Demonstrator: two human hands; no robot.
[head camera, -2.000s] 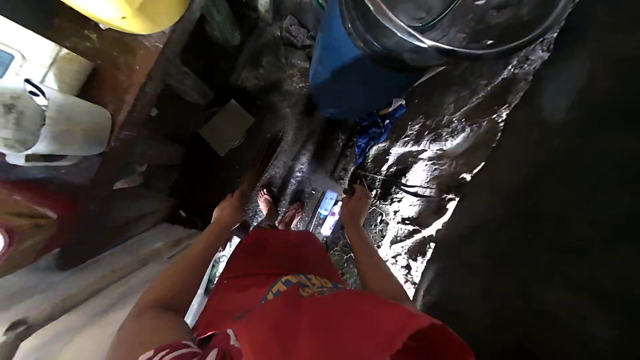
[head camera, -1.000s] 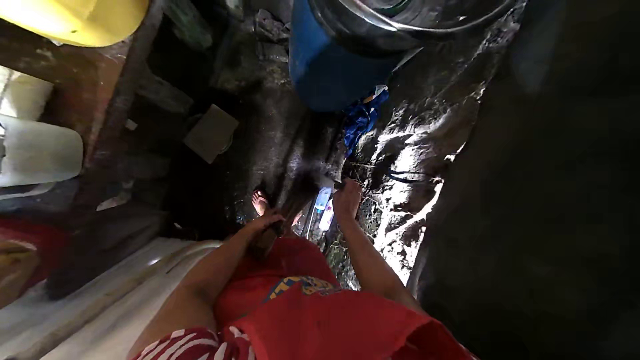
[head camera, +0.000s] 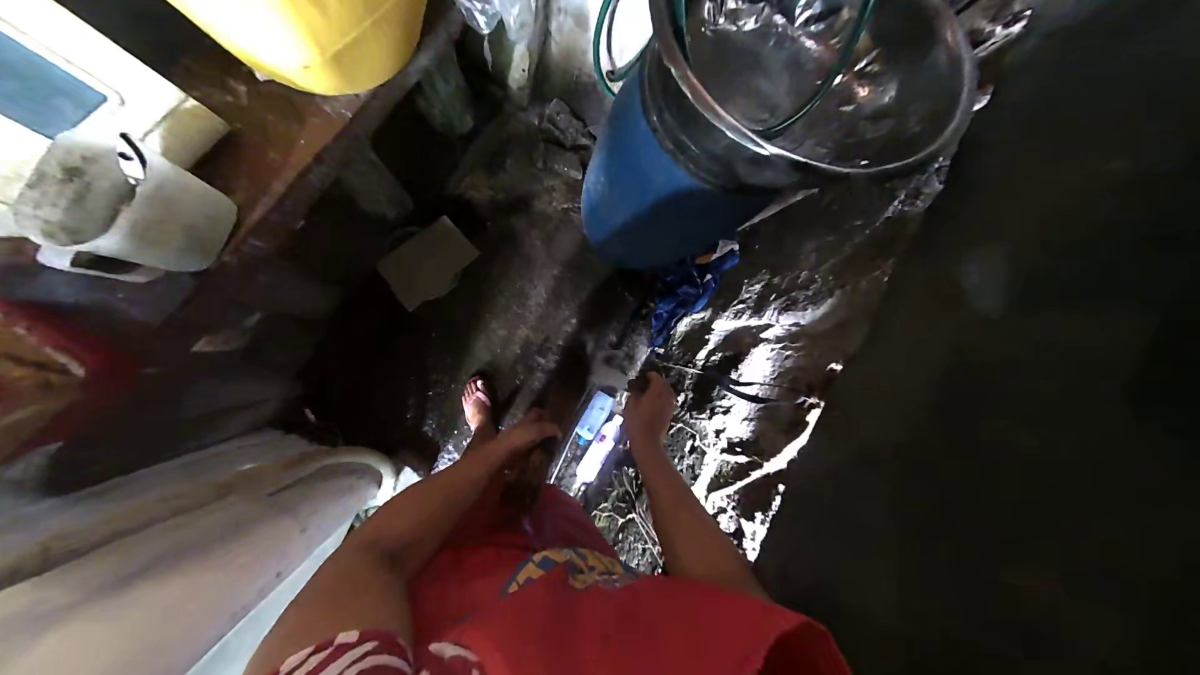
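Observation:
My left hand (head camera: 527, 436) is low in front of my red shirt, its fingers curled near a dark brown thing that I cannot make out; whether it holds this is unclear. To the right, my right hand (head camera: 649, 405) is closed around a small dark end of something, most of it hidden. Between the hands, lower down, lie a clear plastic bottle (head camera: 594, 417) and a whitish bottle (head camera: 598, 452). A crumpled blue cloth (head camera: 682, 292) lies just beyond my right hand. My bare foot in a sandal (head camera: 476, 401) shows beyond the left hand.
A blue plastic drum (head camera: 633, 187) with a wide metal basin (head camera: 797, 84) on top stands ahead. Rough, wet rock (head camera: 750, 347) rises at the right. At the left, a ledge bears a white plastic jug (head camera: 178, 220) and a yellow container (head camera: 328, 42). A flat slab (head camera: 428, 262) lies on the ground.
My left hand was farther left of my right hand two seconds ago and has come closer to it. The view has shifted somewhat.

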